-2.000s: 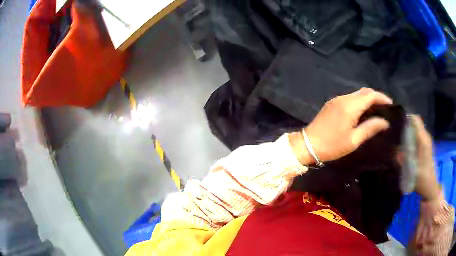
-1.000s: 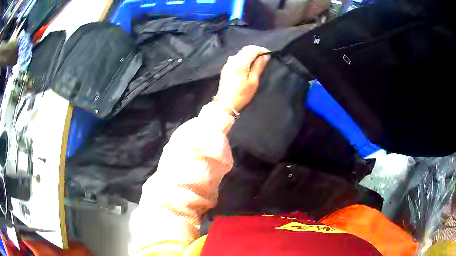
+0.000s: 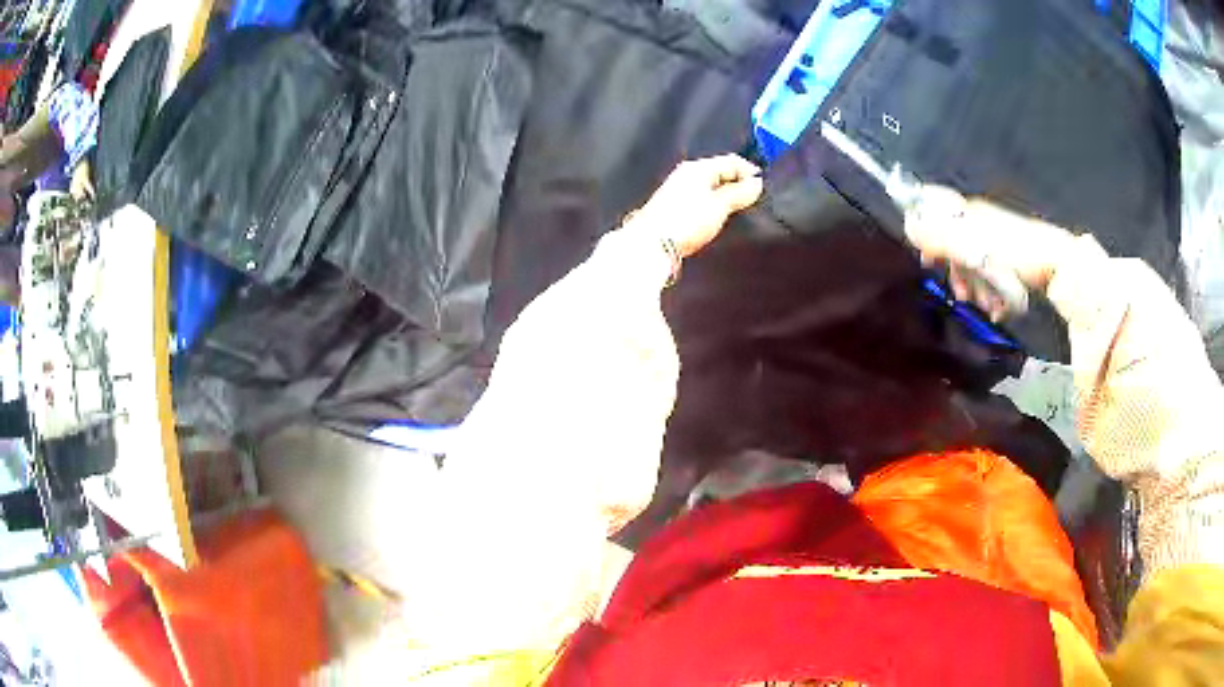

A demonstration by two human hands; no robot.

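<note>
A large black fabric panel (image 3: 805, 309) lies across the lap and the blue crate. My left hand (image 3: 698, 204) pinches its upper edge between thumb and fingertips, near the crate's corner. My right hand (image 3: 987, 255) is at the right, blurred, closed around the pale handle of the thread scissors (image 3: 866, 159). The slim blades point up and left over another black panel (image 3: 1007, 108) with small silver fittings. A gap separates the blades from my left fingertips. Any loose threads are too small to see.
A blue crate (image 3: 822, 67) stands under the black pieces. More black pieces (image 3: 289, 148) are heaped at left beside a yellow-edged table (image 3: 114, 389). An orange-red bin (image 3: 235, 604) is at lower left, orange cloth (image 3: 987, 517) at the lap. Another person's hand (image 3: 27, 154) shows at far left.
The view has shifted. My right hand has come into view at the right with the scissors. The black panel with fittings now lies at upper right. My left hand still holds black cloth.
</note>
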